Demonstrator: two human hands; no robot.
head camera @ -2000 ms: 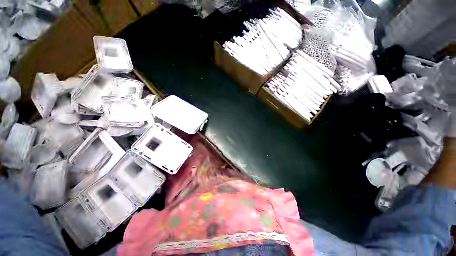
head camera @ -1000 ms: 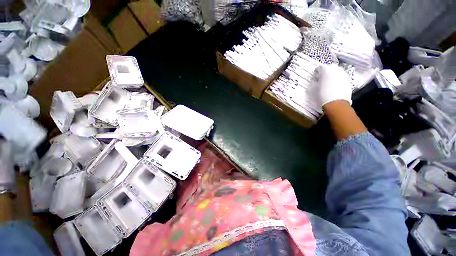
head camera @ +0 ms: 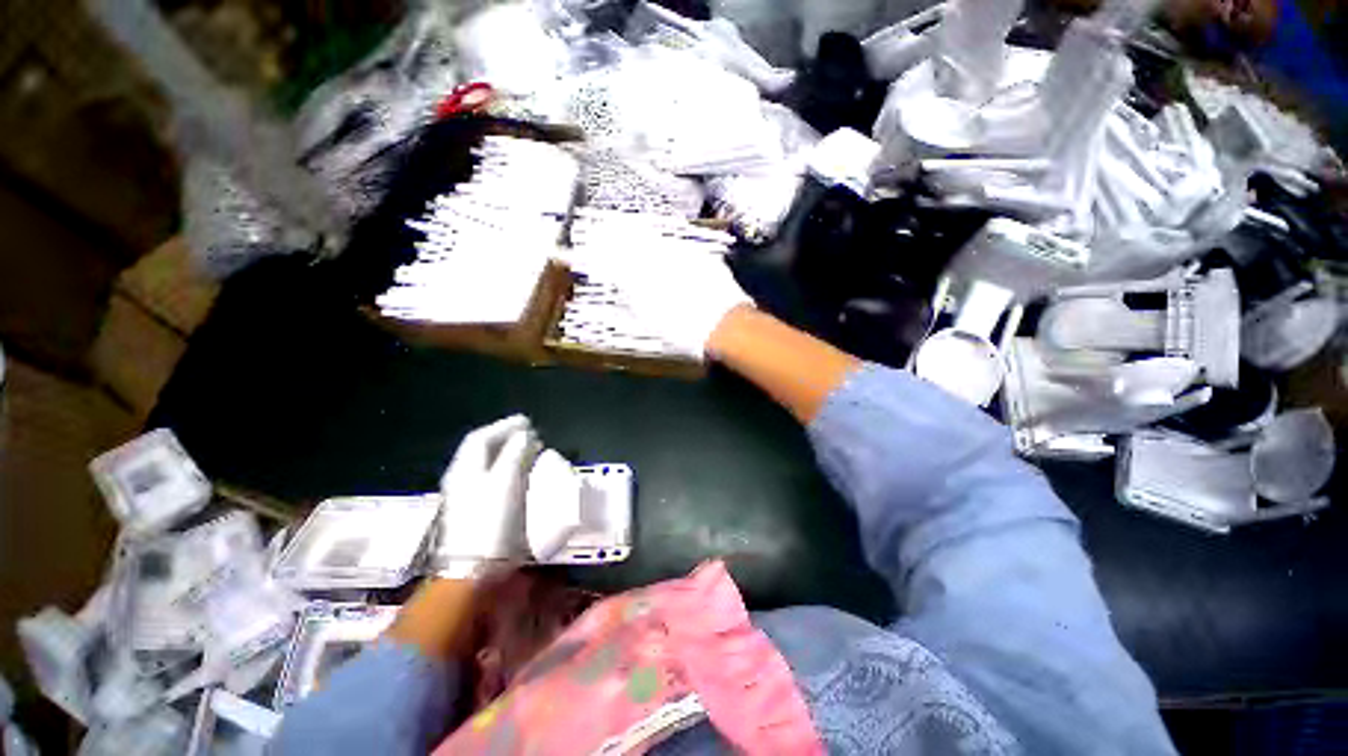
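Observation:
My left hand (head camera: 485,495), in a white glove, is at a white rectangular housing (head camera: 603,514) with a round-ended white arm (head camera: 553,505) on it, on the dark bench in front of me. The fingers touch or lie beside the arm's round end; a firm grip cannot be made out. My right hand (head camera: 683,296), also white-gloved, reaches into the right small carton (head camera: 628,361) of thin white rods (head camera: 596,290). Its fingertips blend with the rods, so I cannot tell whether it holds one.
The left rod carton (head camera: 476,338) stands beside it. Red scissor handles (head camera: 466,101) and clear bags (head camera: 673,111) lie behind. White housings (head camera: 152,482) are heaped at left. Assembled units (head camera: 1124,355) lie in a pile at right, near black sheeting (head camera: 872,244).
The view has swung right. My left hand has come into view at a housing with an arm. My right hand, absent two seconds ago, is still at the right rod carton, farther into it.

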